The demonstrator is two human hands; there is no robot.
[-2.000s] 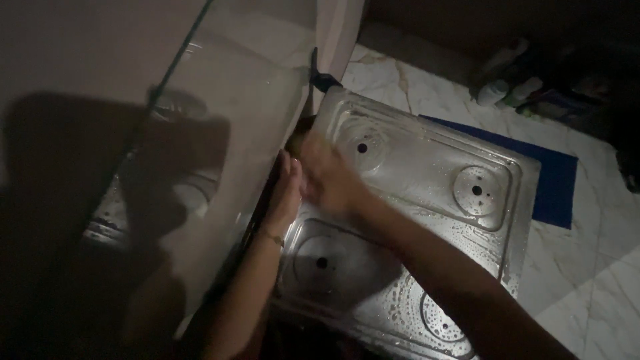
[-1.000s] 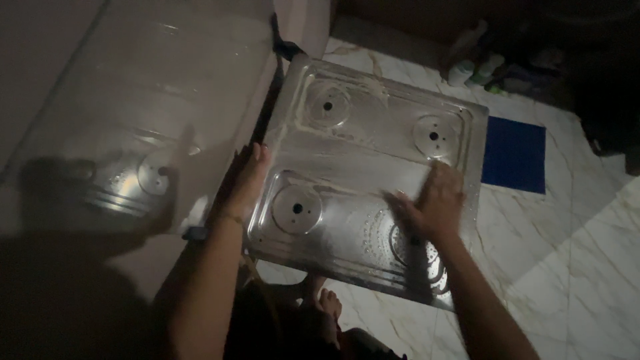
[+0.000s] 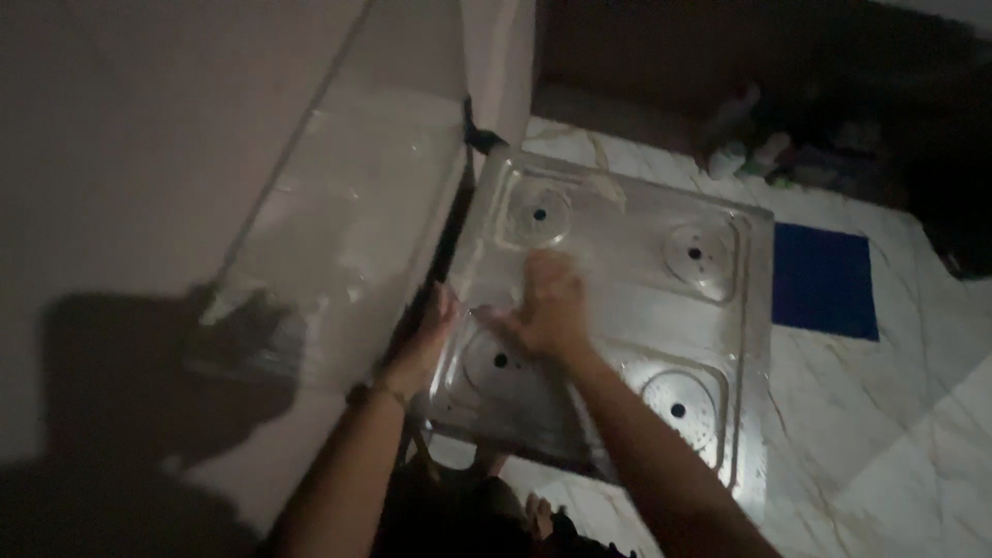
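A metal stove top with several round burner recesses [image 3: 643, 325] lies before me, wet in places. My right hand [image 3: 550, 306] is spread low over its left half, between the upper left and lower left recesses; it is blurred, and whether anything lies under the palm cannot be told. My left hand [image 3: 426, 341] is at the left edge of the stove top, beside the dark gap, with a band on the wrist. The raised glass lid [image 3: 356, 209] stands along the left side, joined near a black hinge [image 3: 484, 139].
A blue mat [image 3: 825, 280] lies on the marbled tile floor [image 3: 876, 403] to the right. Bottles [image 3: 727, 160] and other dim items stand at the back right. My feet [image 3: 539, 515] show below the stove.
My right hand was over the lower right recess one second ago and is now farther left and up. My left hand stays by the left edge. The view has shifted.
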